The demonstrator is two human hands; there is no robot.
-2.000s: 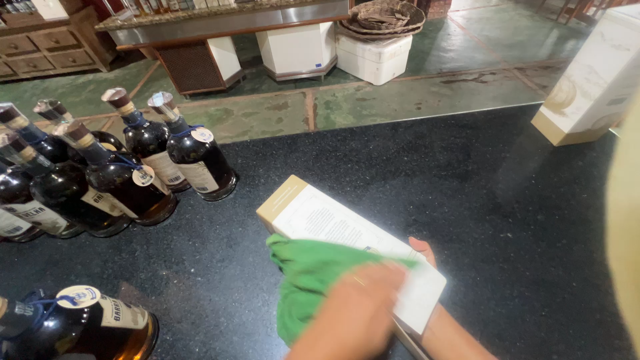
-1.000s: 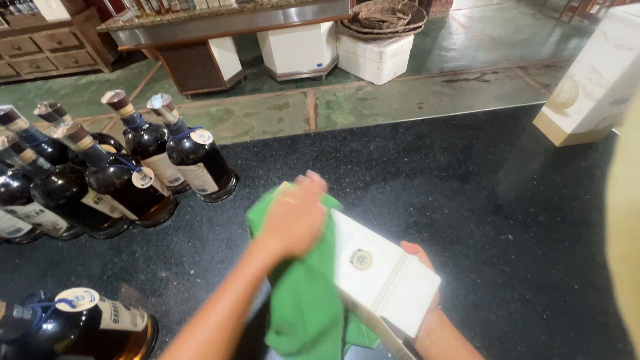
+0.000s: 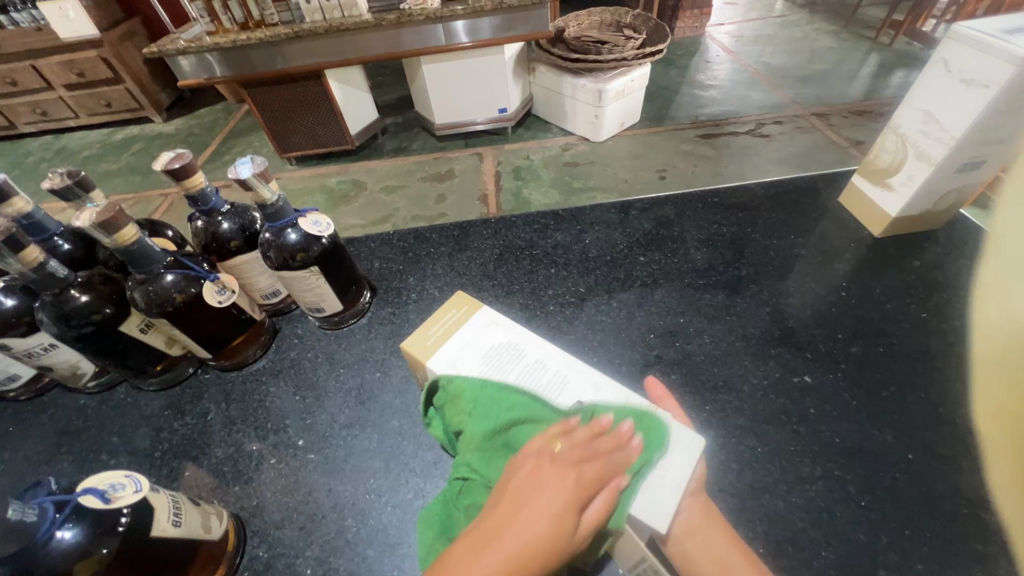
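A white and gold carton (image 3: 512,344) lies at a slant above the black speckled stone counter (image 3: 768,336), with printed text on its upper face. My left hand (image 3: 560,480), a ring on one finger, presses a green cloth (image 3: 472,472) against the carton's near part. My right hand (image 3: 688,488) grips the carton's near right end, its palm and most fingers hidden behind it. Below that end, a part of the carton like a flap or side panel shows. The cloth hangs over the carton's left long side and covers some of its face.
Several dark corked bottles (image 3: 312,272) with round tags stand at the left. Another bottle (image 3: 188,516) is at the lower left. A tall white and gold box (image 3: 920,136) stands at the back right. Beyond the counter are wicker baskets (image 3: 612,36) on a white foam box (image 3: 592,100).
My left hand and the cloth have moved from the carton's far left part to its near right part. The carton now shows its text face, where a round emblem showed one second ago.
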